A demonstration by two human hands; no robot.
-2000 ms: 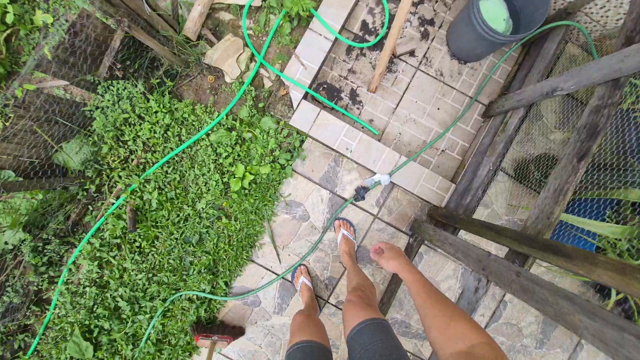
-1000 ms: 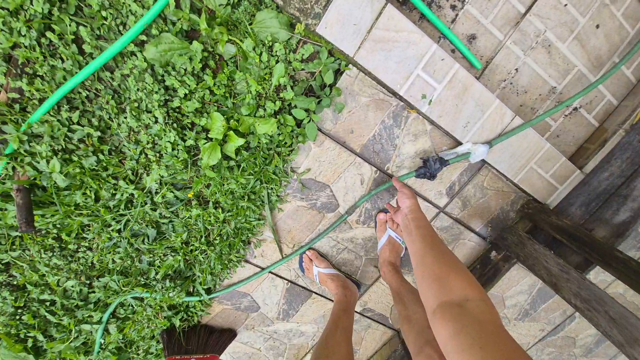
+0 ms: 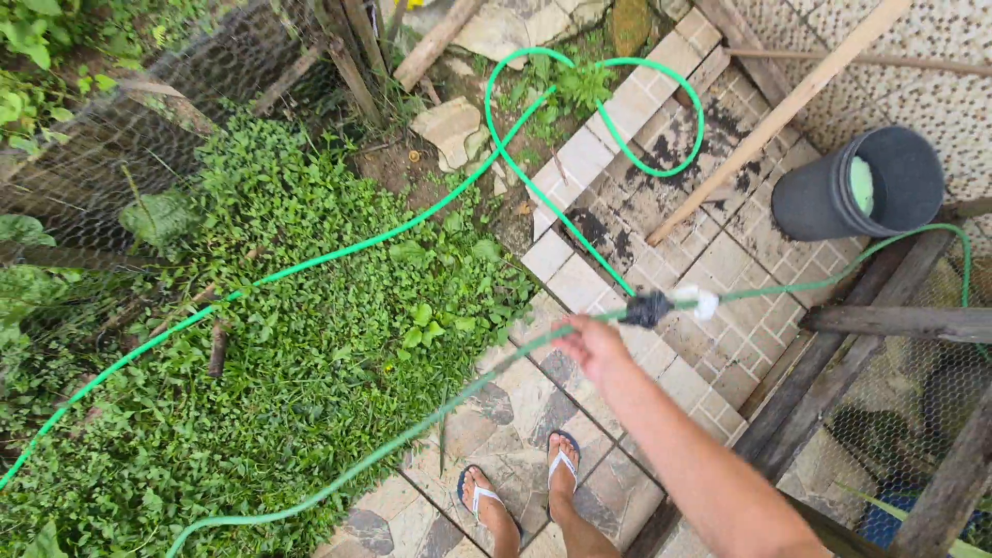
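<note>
My right hand (image 3: 593, 346) holds a dull green garden hose (image 3: 434, 418) just left of a joint wrapped in black plastic (image 3: 648, 309) and white material (image 3: 701, 301). The hose is lifted off the ground there; it runs down left over the plants and right past the bucket. A brighter green hose (image 3: 349, 249) loops over the plants and the tiled step, its end passing close to the black wrapping; whether they touch I cannot tell. My left hand is out of view.
A dark grey bucket (image 3: 814, 194) with something pale green inside stands tilted in view at the upper right. A wooden pole (image 3: 775, 124) leans over the soil-strewn tiles. Wooden rails (image 3: 899, 322) and wire mesh flank the right. Low plants (image 3: 310, 387) border the stone paving (image 3: 535, 403).
Two seconds ago my right hand was apart from the hose, which lay on the paving. It then reached down to it, and now the hose is raised in that hand.
</note>
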